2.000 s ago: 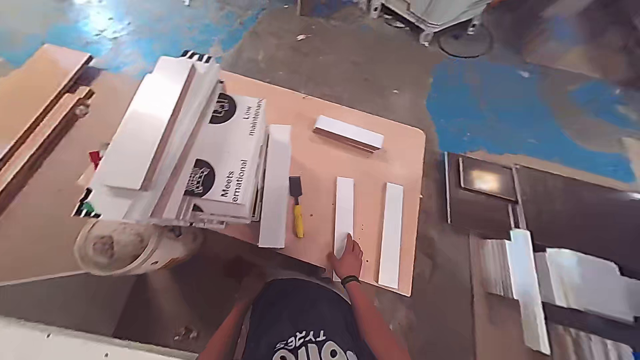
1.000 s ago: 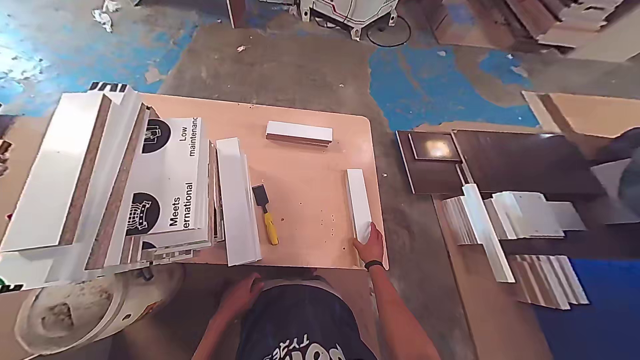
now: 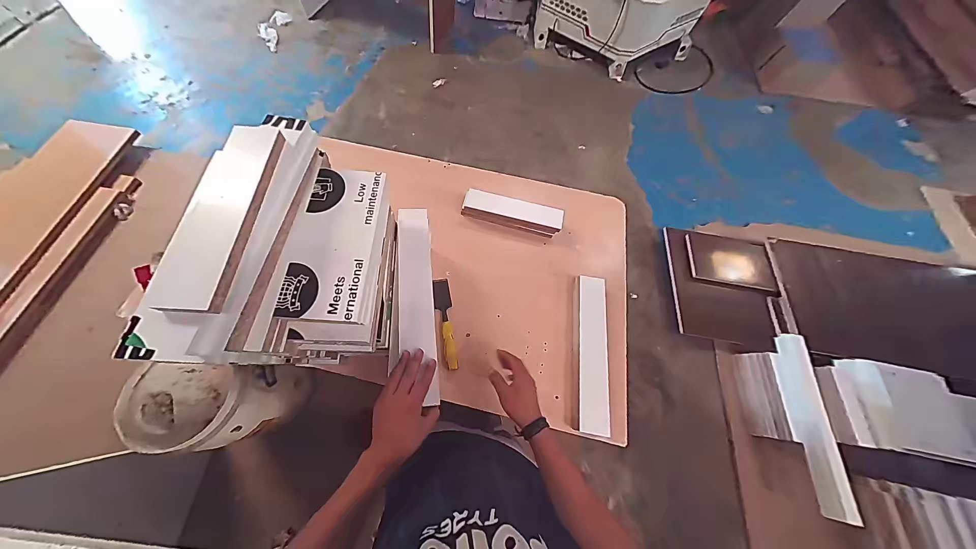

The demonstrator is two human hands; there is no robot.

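Observation:
My left hand [image 3: 405, 404] rests on the near end of a long white board strip [image 3: 415, 297], its fingers over the top face and its thumb at the end. Just above the tan worktop [image 3: 499, 305] my right hand [image 3: 518, 387] is held with fingers apart, touching nothing that I can see. Between the strip and that hand lies a scraper or chisel with a yellow handle [image 3: 448, 343] and a dark flat blade. A pair of stacked white strips [image 3: 593, 354] lines the worktop's right edge. Another short stack of white strips [image 3: 512, 213] lies crosswise near the far edge.
Left of the strip stands a tall pile of white boards [image 3: 206, 221], with a dirty white bucket [image 3: 179, 408] below it. Dark panels [image 3: 869, 297] and piled white offcuts [image 3: 892, 404] lie to the right. A white machine [image 3: 621, 27] stands on the floor beyond.
My right hand has left the strips at the right edge and moved left, now empty. My left hand has come onto the long strip. The strip that stood apart two seconds ago is gone from its place.

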